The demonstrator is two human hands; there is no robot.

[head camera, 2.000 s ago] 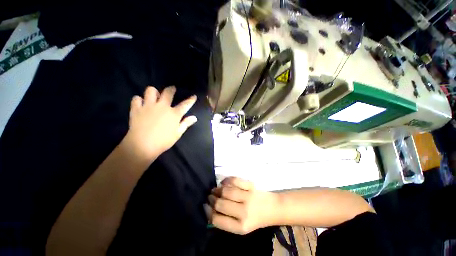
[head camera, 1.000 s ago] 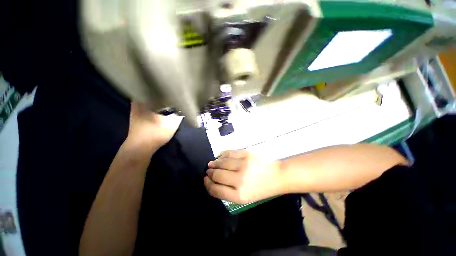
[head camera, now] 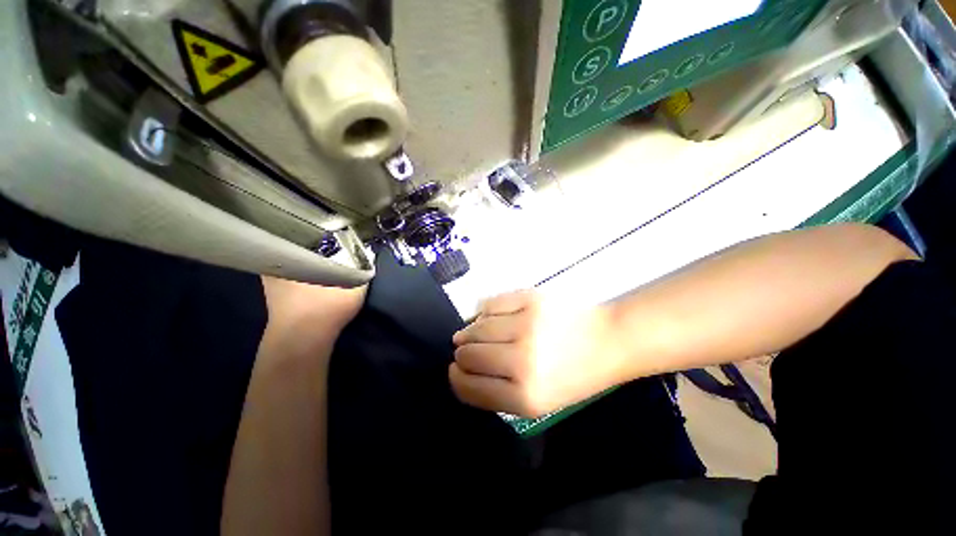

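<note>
Black fabric (head camera: 404,325) lies over the left of the sewing machine bed and hangs down in front of me, its edge running to the foot area. My right hand (head camera: 514,356) is curled at the fabric's right edge, fingertips closed on it. My left hand (head camera: 312,304) lies on the fabric at the left; its fingers are hidden behind the cream take-up lever guard (head camera: 189,225). A black knurled knob (head camera: 449,266) and small metal parts sit beside the fabric edge. The needle tip cannot be made out.
The cream machine head (head camera: 461,94) fills the top, with a cream round knob (head camera: 346,99) and a warning triangle. A green control panel (head camera: 577,99) is at upper right. The pale bed (head camera: 639,209) extends right to a green table edge ruler (head camera: 860,194). White printed material (head camera: 47,366) is at far left.
My view has moved much closer to the machine head. My left hand has moved from open on the fabric to beside the foot, behind the guard. My right hand stays at the fabric edge.
</note>
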